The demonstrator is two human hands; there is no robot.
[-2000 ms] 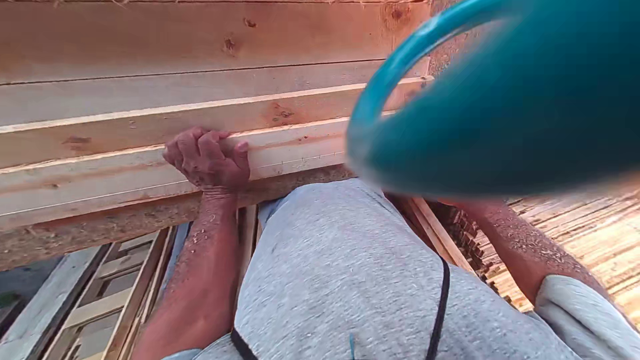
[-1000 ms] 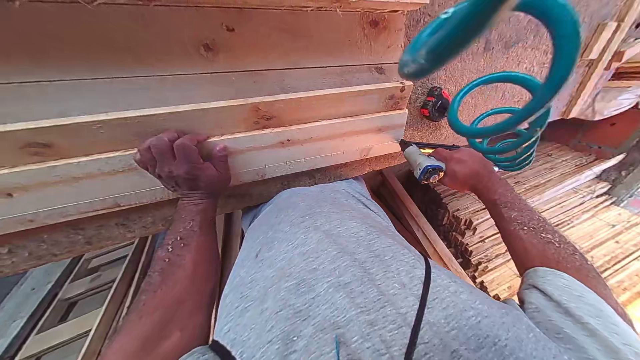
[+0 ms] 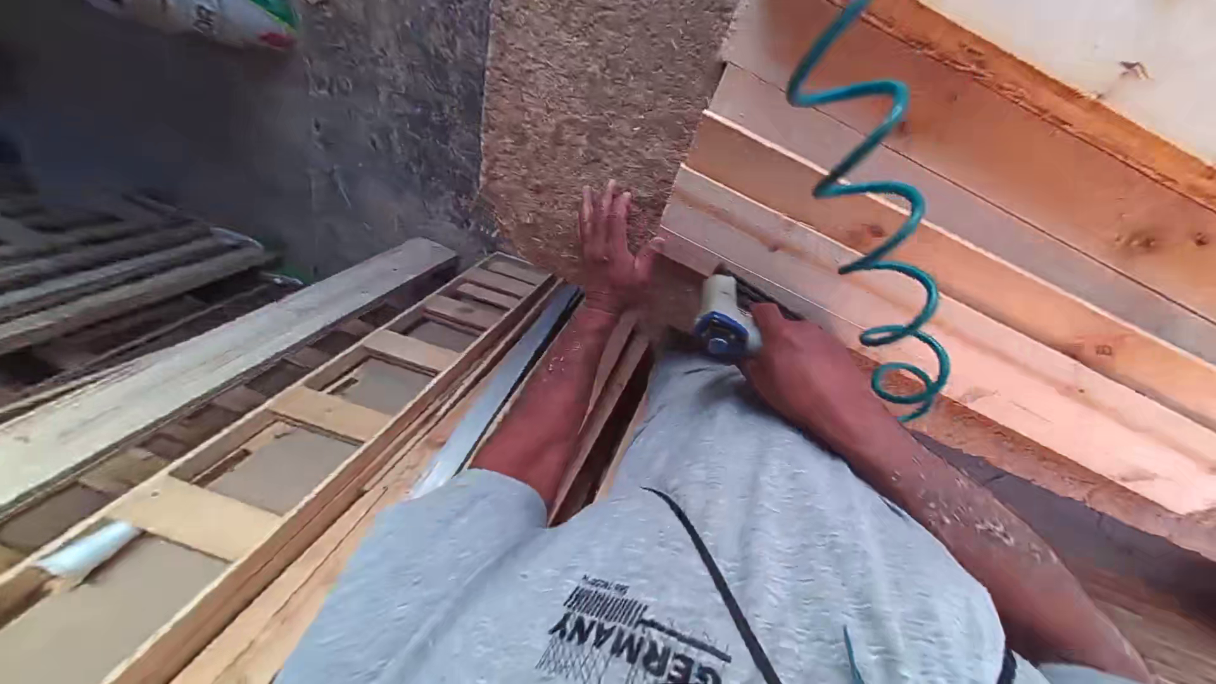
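Observation:
My right hand (image 3: 798, 366) grips a pneumatic air tool (image 3: 727, 318) with a pale body and a blue-rimmed end cap. The tool is close to the left end of the stacked wooden boards (image 3: 817, 256); whether it touches them cannot be told. My left hand (image 3: 613, 242) rests with fingers spread on a rough particle board surface (image 3: 589, 123), just left of the boards' ends. Nothing shows in that hand. A coiled teal air hose (image 3: 912, 199) hangs over the boards, above my right forearm.
A slatted wooden frame (image 3: 323, 413) and a long plank (image 3: 218, 332) lie to the left. Farther left is a stack of grey slats (image 3: 123, 256). A plastic bag (image 3: 214, 19) is at the top left. Narrow boards (image 3: 608, 399) stand close to my body.
My left hand has left the boards and lies spread on the particle board. The air tool, earlier at the boards' right end, is now near their left end. The view has turned far left.

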